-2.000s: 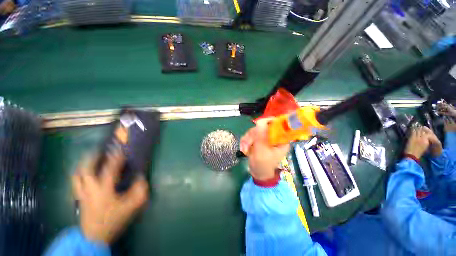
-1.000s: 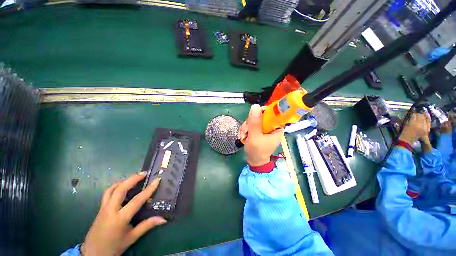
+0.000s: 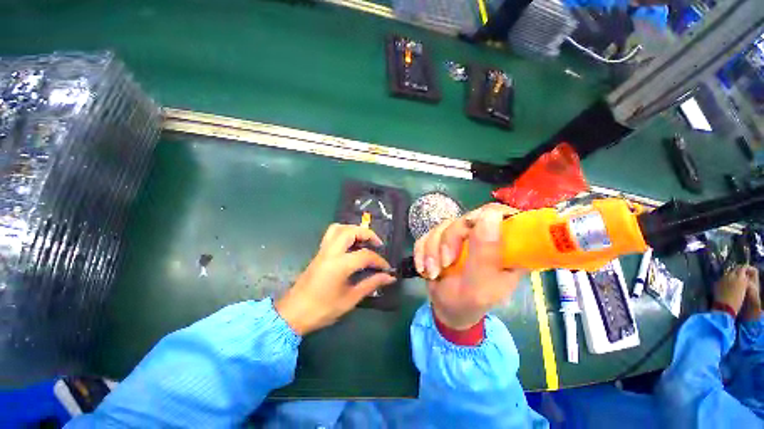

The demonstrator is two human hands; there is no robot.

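My right hand [image 3: 471,264] is closed around the orange electric screwdriver [image 3: 578,235], held nearly level, its dark tip pointing left at the fingertips of my left hand. My left hand [image 3: 335,278] lies over the lower left part of the open phone body [image 3: 387,219], fingers bent and thumb close to the screwdriver tip. What is between its fingertips, if anything, is too small to tell. The phone sits on a flat black holding fixture [image 3: 355,194]. The round speckled screw dish [image 3: 435,211] is just right of the phone, partly behind my right hand.
A tall stack of clear blister trays [image 3: 63,201] stands at left. Two phone bodies [image 3: 412,69] lie beyond the pale rail [image 3: 318,147]. A metal post [image 3: 670,63] and red pouch [image 3: 549,178] are behind the driver. A white tray [image 3: 605,310] and another worker's hands [image 3: 737,289] are at right.
The view has swung left, so things sit further right. My left hand has moved from the phone's side to over it, near the driver tip. The screwdriver has tilted level and come over to the phone.
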